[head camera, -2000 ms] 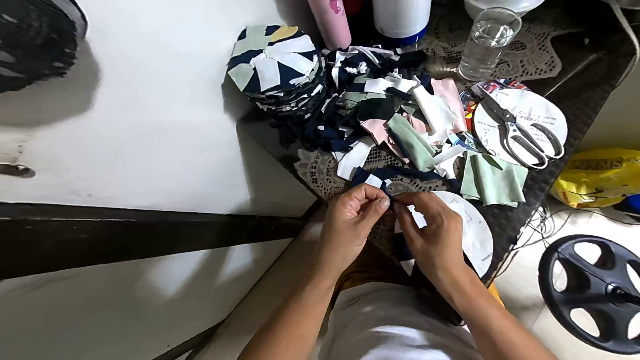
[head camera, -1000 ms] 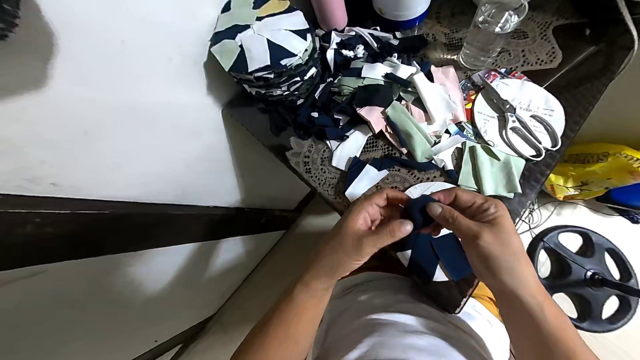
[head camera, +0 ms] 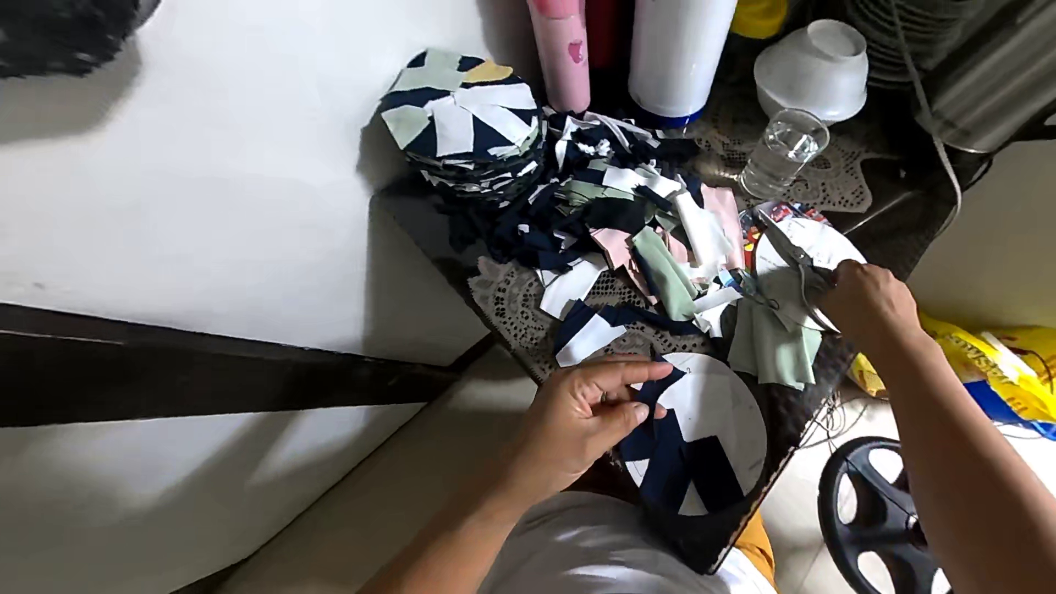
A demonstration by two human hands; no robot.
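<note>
My left hand [head camera: 590, 417] pinches a navy fabric strip [head camera: 656, 396] between thumb and fingers, over the left edge of a white round disc [head camera: 718, 396]. More navy strips [head camera: 716, 474] lie on that disc. At the right, my right hand [head camera: 874, 301] is on the handles of the metal scissors [head camera: 794, 254]; its fingers are partly hidden. The scissors lie over a second white disc [head camera: 829, 241], blades pointing up and left. A folded pale green cloth [head camera: 774, 345] is just below them. White, green, pink and navy scraps [head camera: 652, 219] are heaped above my left hand.
A stack of patchwork fabric discs [head camera: 462, 107] stands at the back left. Behind the scraps are a pink bottle [head camera: 563, 58], a white container [head camera: 681, 58], a glass of water [head camera: 784, 153] and white bowls [head camera: 813, 70]. Lace cloth [head camera: 516, 305] covers part of the dark table.
My right hand has left the navy fabric both hands were holding and moved right to the scissors. My left hand still holds navy fabric.
</note>
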